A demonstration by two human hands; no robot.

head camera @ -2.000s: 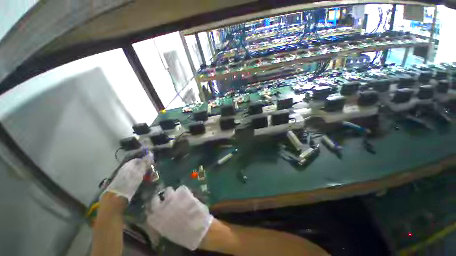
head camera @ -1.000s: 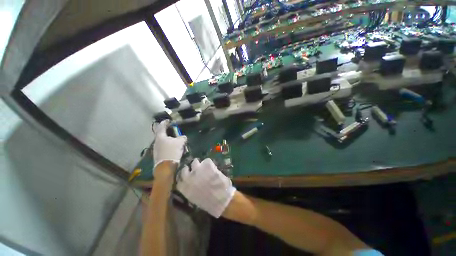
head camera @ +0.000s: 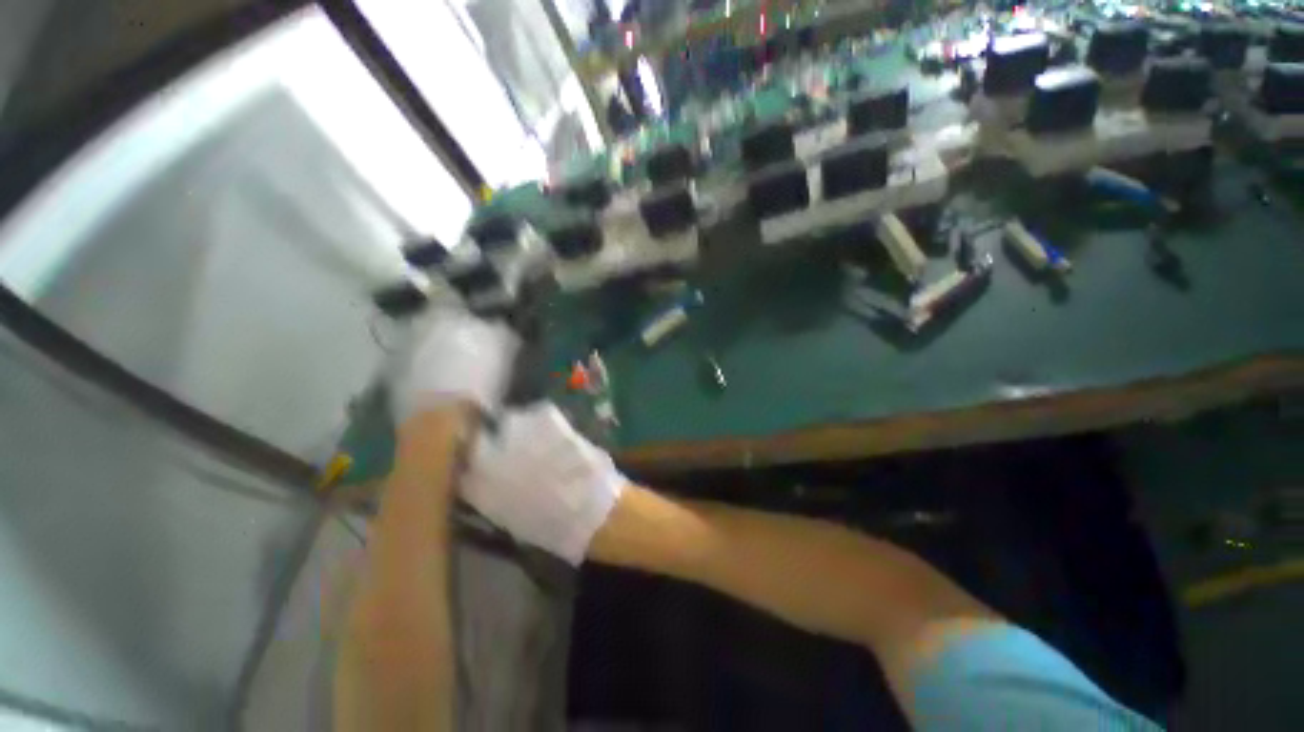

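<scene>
My left hand (head camera: pixel 453 363), in a white glove, is blurred over the left end of the green shelf, just in front of the black adapters. My right hand (head camera: pixel 541 479), also gloved, is close beside it at the shelf's front edge. What either hand holds is hidden or too blurred to tell. A circuit board (head camera: pixel 596 382) with an orange spot shows just beyond my right hand, mostly covered by it.
Black power adapters (head camera: pixel 854 167) stand in rows on white power strips (head camera: pixel 858 209). Loose plug-in sticks (head camera: pixel 669 319) and a small connector (head camera: pixel 715 373) lie on the green mat (head camera: pixel 801 375). The shelf has a wooden front edge (head camera: pixel 858 431). A grey wall panel (head camera: pixel 186 272) is at the left.
The camera view has shifted. My hands stay close together at the shelf's left end. The blue-and-white stick seen by my left hand a second ago no longer shows there.
</scene>
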